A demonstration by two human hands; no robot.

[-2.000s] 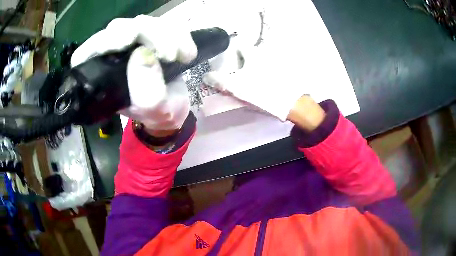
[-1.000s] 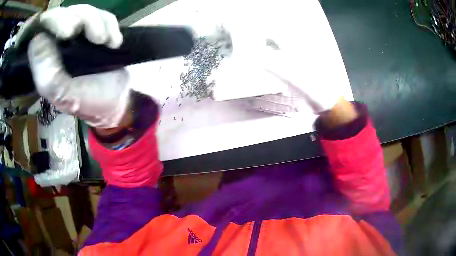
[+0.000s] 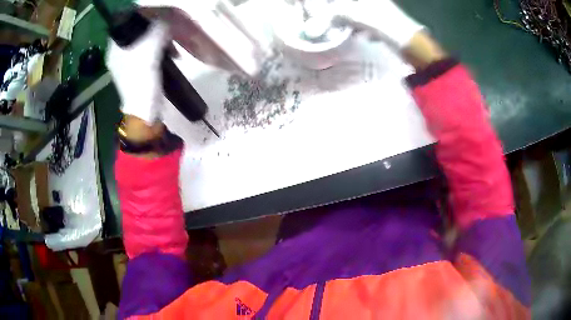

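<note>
My left hand, in a white glove, grips a black electric screwdriver at the left of the white sheet. Its thin bit points down and to the right, near the edge of a heap of small dark screws. My right hand, also white-gloved, is at the top with its fingers on a round white housing; the fingertips are blurred. A blurred white elongated part lies between the hands; whether it joins the housing is unclear.
A dark green mat surrounds the sheet. Tangled wire harnesses lie at the top right. At the left are a clear plastic bag and dark cables. Cardboard boxes are below the bench's front edge.
My left hand has turned the screwdriver, so its bit now points down-right. My right hand has moved up, and the round white housing now shows clearly at its fingers.
</note>
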